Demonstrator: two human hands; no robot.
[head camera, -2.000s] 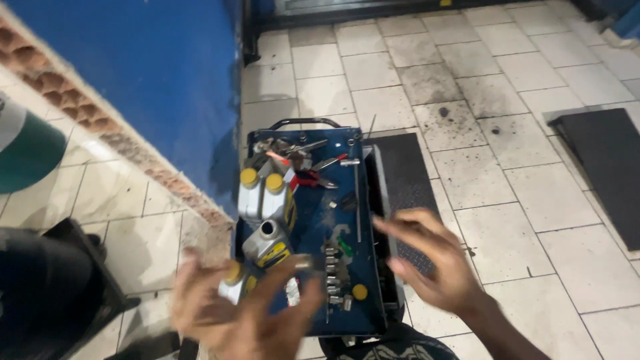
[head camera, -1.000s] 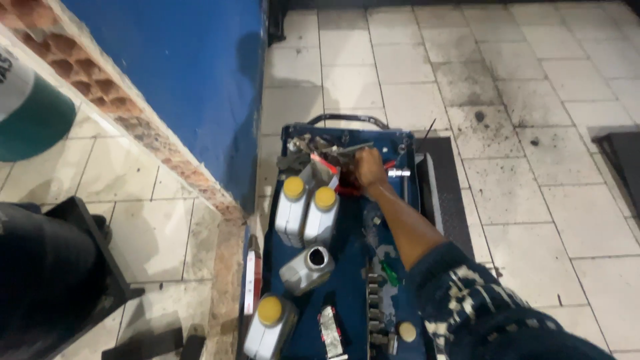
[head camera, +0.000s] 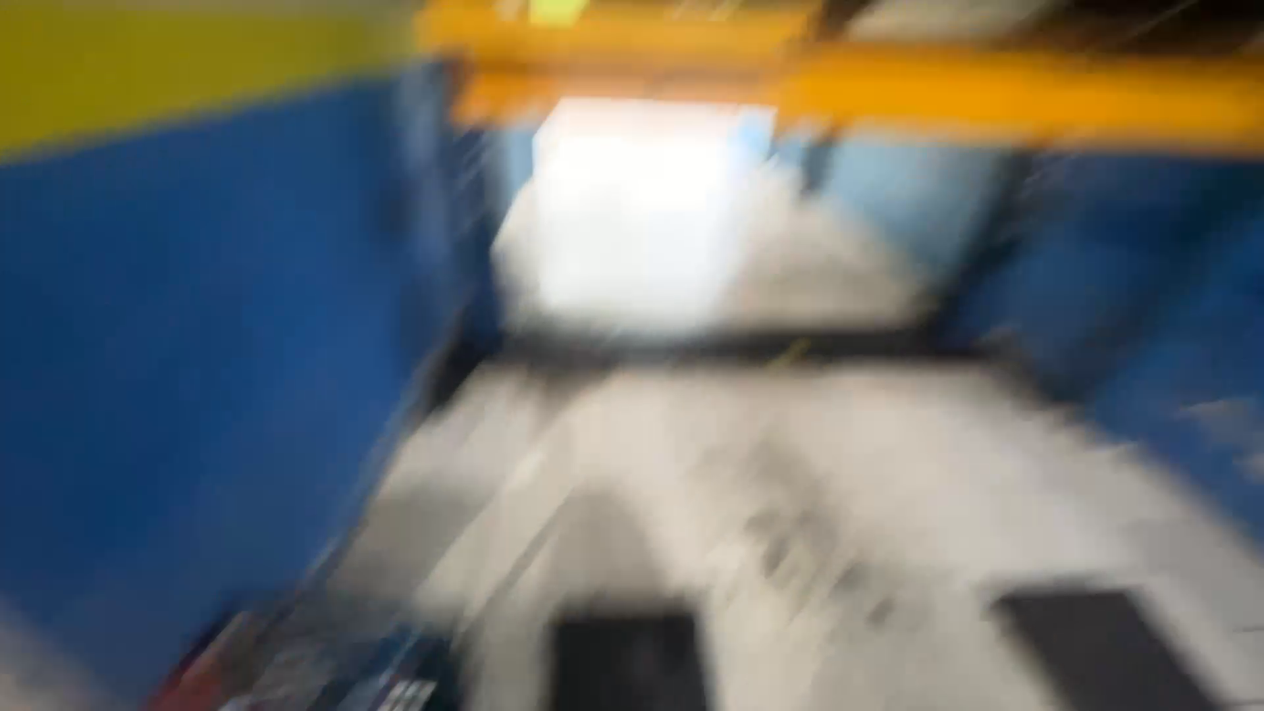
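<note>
Neither my left hand nor my right hand shows in the head view, which is heavily blurred. At the bottom left edge, a small part of the blue tool cart (head camera: 434, 667) is visible with smeared metal and red shapes on it. What lies on it cannot be told apart, and the rest of the cart is out of the frame.
A blue and yellow wall (head camera: 197, 346) runs along the left. Dark mats (head camera: 629, 662) lie on the pale floor (head camera: 790, 494). Orange beams (head camera: 987, 94) cross the top, before a bright opening (head camera: 642, 217). Another blue wall stands at right.
The view has swung far upward, so most of the cart and its bottles have left the frame. My right hand, over the tools on the cart one second ago, is out of sight.
</note>
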